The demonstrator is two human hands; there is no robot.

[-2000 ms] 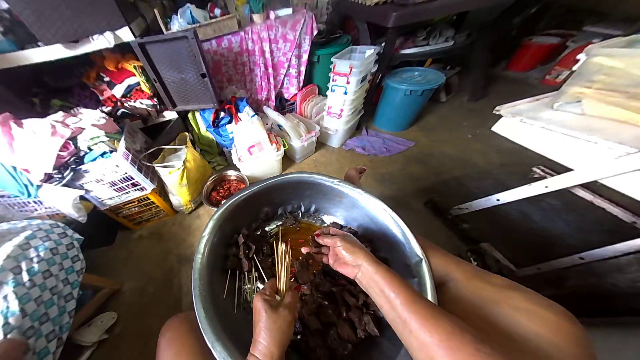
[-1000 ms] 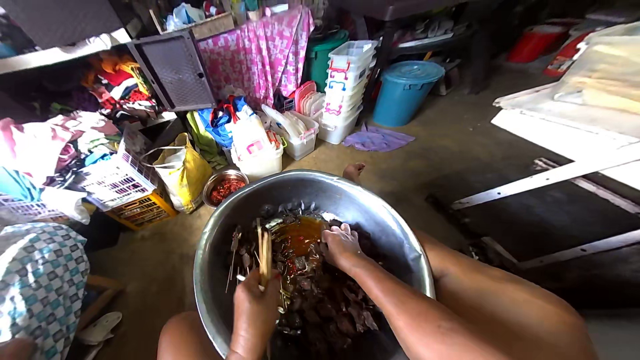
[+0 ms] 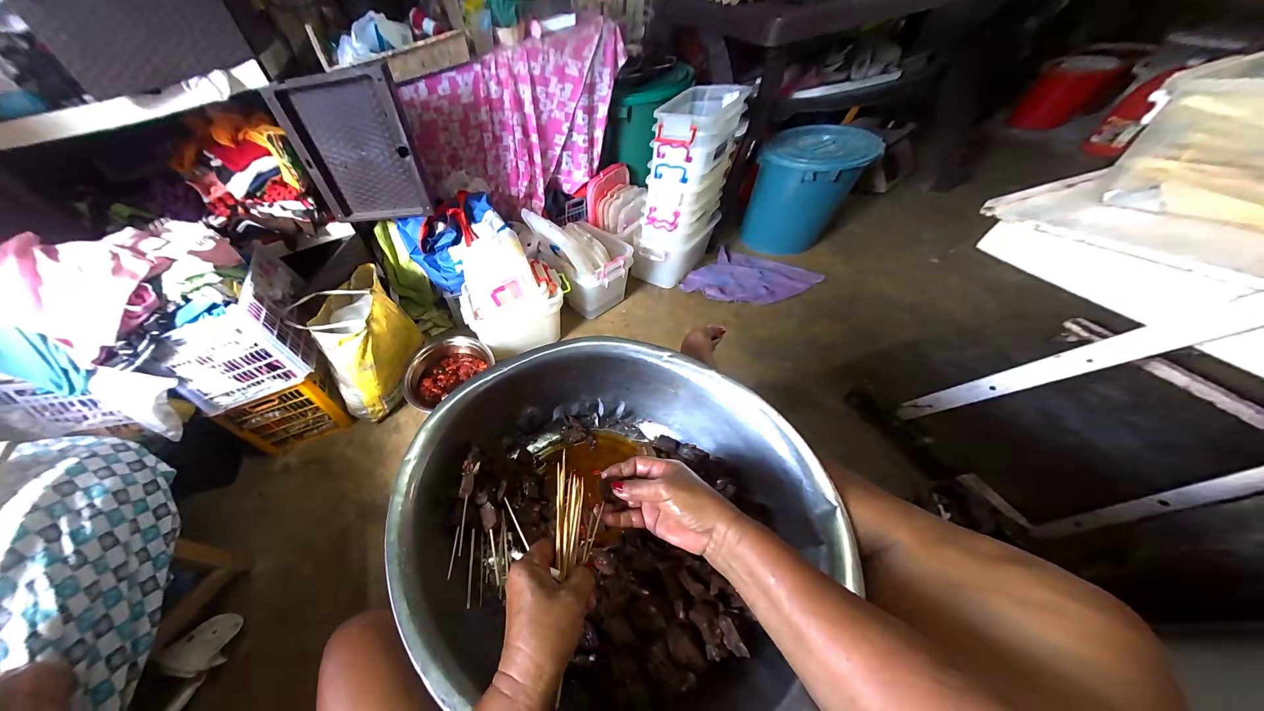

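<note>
My left hand (image 3: 548, 602) grips a bundle of thin wooden skewers (image 3: 570, 513), tips upward, over a large metal basin (image 3: 839, 533). Just right of the bundle, my right hand (image 3: 671, 499) is raised with bent fingers; a small dark piece seems to lie at its fingertips, though it is hard to make out. Dark chunks of meat (image 3: 671, 632) fill the lower part of the basin, around a pool of orange-brown liquid (image 3: 597, 456). Against the basin's left side lie several skewers threaded with meat (image 3: 489, 513).
A metal bowl of red food (image 3: 449, 375) stands on the floor beyond the basin, beside a yellow bag (image 3: 365, 341). Stacked plastic containers (image 3: 681, 188) and a blue lidded bucket (image 3: 810, 188) are farther back. At the left is a person's checkered garment (image 3: 84, 563); a white folding frame (image 3: 1086, 365) stands right.
Since a second ago, my right hand has risen from the meat beside the liquid and come nearer the skewers. My left hand has moved slightly to the right with its bundle.
</note>
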